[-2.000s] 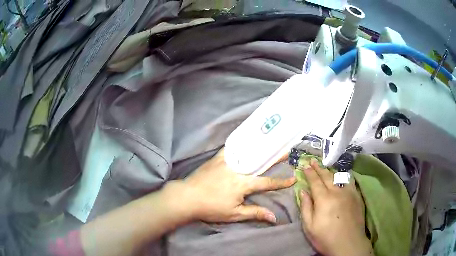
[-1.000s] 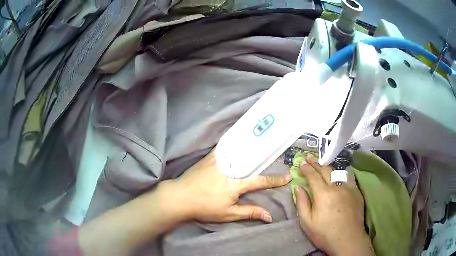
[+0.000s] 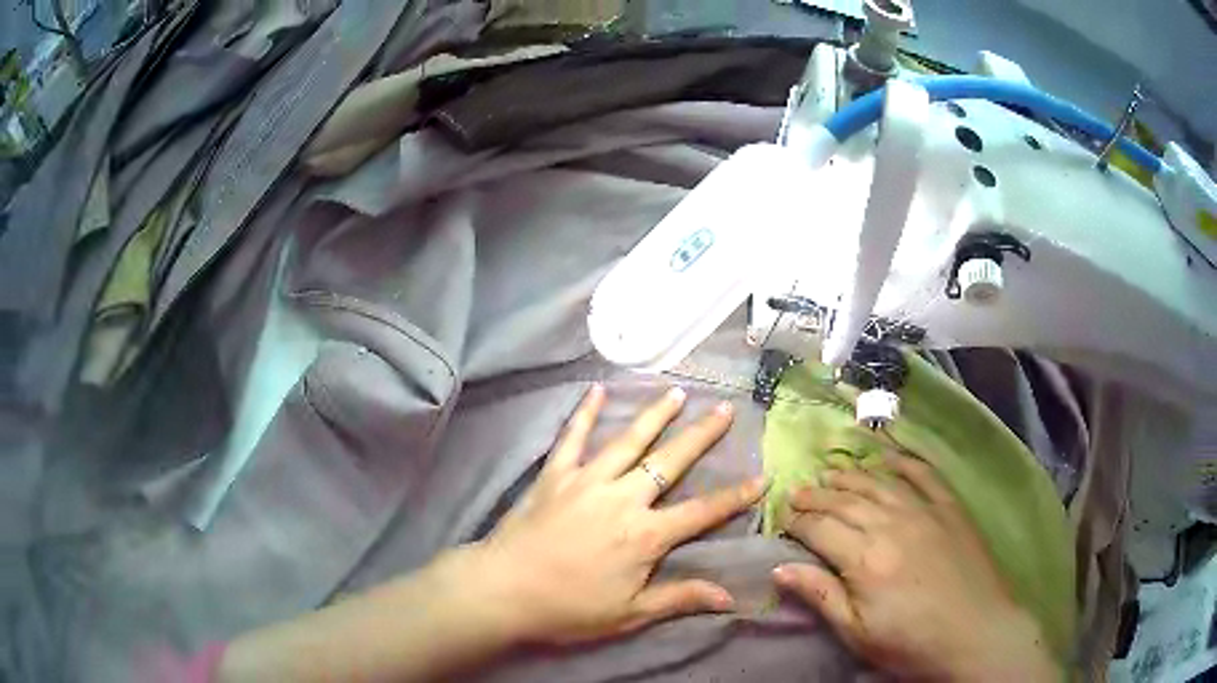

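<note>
The mauve-grey main panel (image 3: 534, 287) is spread across the machine table, with a stitched seam leading to the needle area. The olive-green piece (image 3: 981, 440) lies on it at the right, its edge near the presser foot (image 3: 774, 378). My left hand (image 3: 601, 540) lies flat on the grey panel with fingers spread, a ring on one finger. My right hand (image 3: 901, 560) presses on the olive-green piece, fingertips bent, cloth wrinkled under them. Whether it pinches the cloth cannot be told. The white sewing machine head (image 3: 921, 240) stands above; the needle tip is not clear.
A white oblong light (image 3: 674, 267) juts over the cloth, left of the needle. A blue hose (image 3: 988, 91) crosses the machine head. Piled cut pieces (image 3: 200, 174) lie at the far left. Dark cloth (image 3: 601, 87) lies behind the grey panel. A pale knob (image 3: 980, 276) sticks out of the machine.
The view has shifted, so the machine sits higher. My left hand has come out from under the light, fingers now fully visible. My right hand has drawn back from the presser foot, uncovering more green cloth.
</note>
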